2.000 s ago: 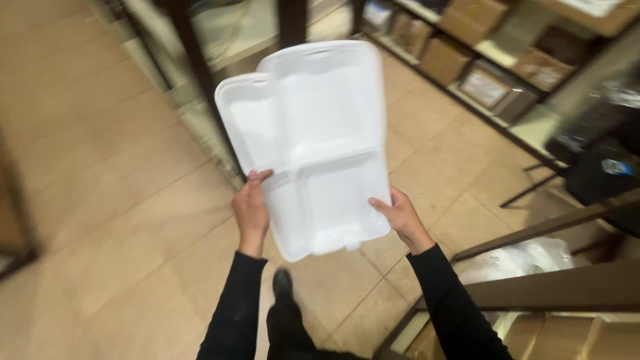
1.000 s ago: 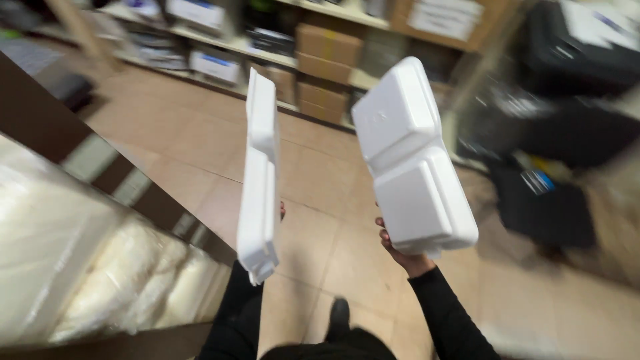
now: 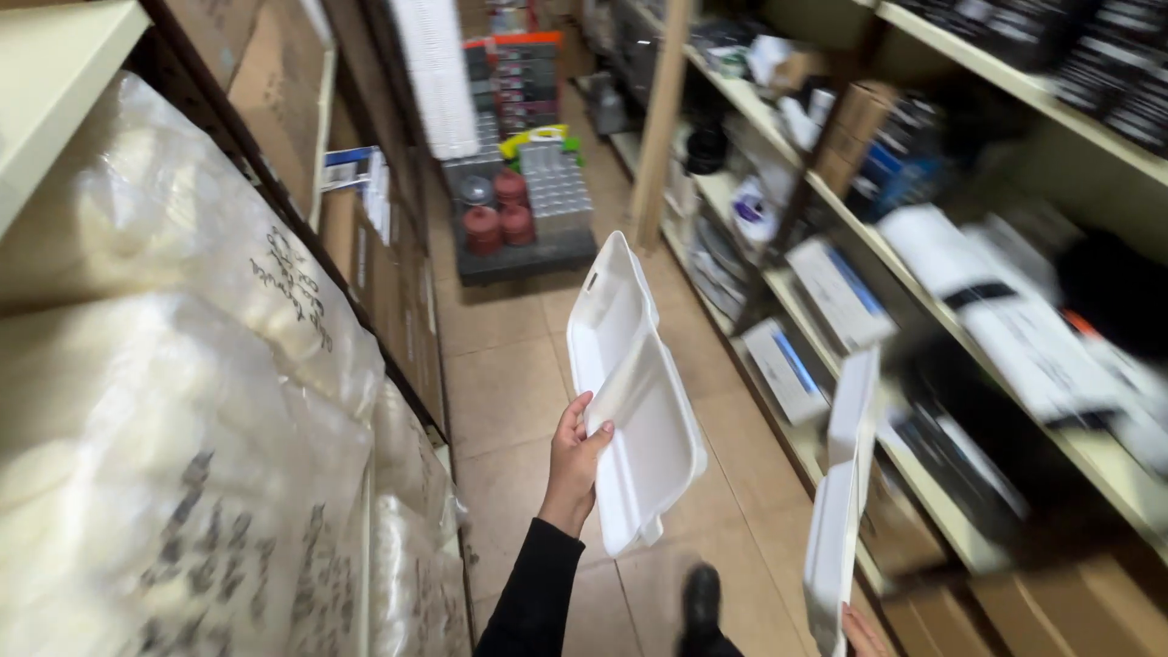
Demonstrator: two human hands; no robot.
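Observation:
My left hand grips an opened white foam clamshell container by its left edge, thumb on the inside. The container stands tilted near the middle of the view, its hollow inner side showing. At the lower right, my right hand holds a second opened white foam clamshell near its bottom end; it is seen almost edge-on, and only some fingers of that hand show. The two containers are apart.
Large clear plastic bags of pale goods fill the left shelves. Shelving with boxes runs along the right. Ahead on the tiled floor stands a dark low platform with red round containers, beside a wooden post.
The overlapping containers came apart, one in each hand. My right hand has since moved toward the lower right edge. The view has swung to an aisle between shelves.

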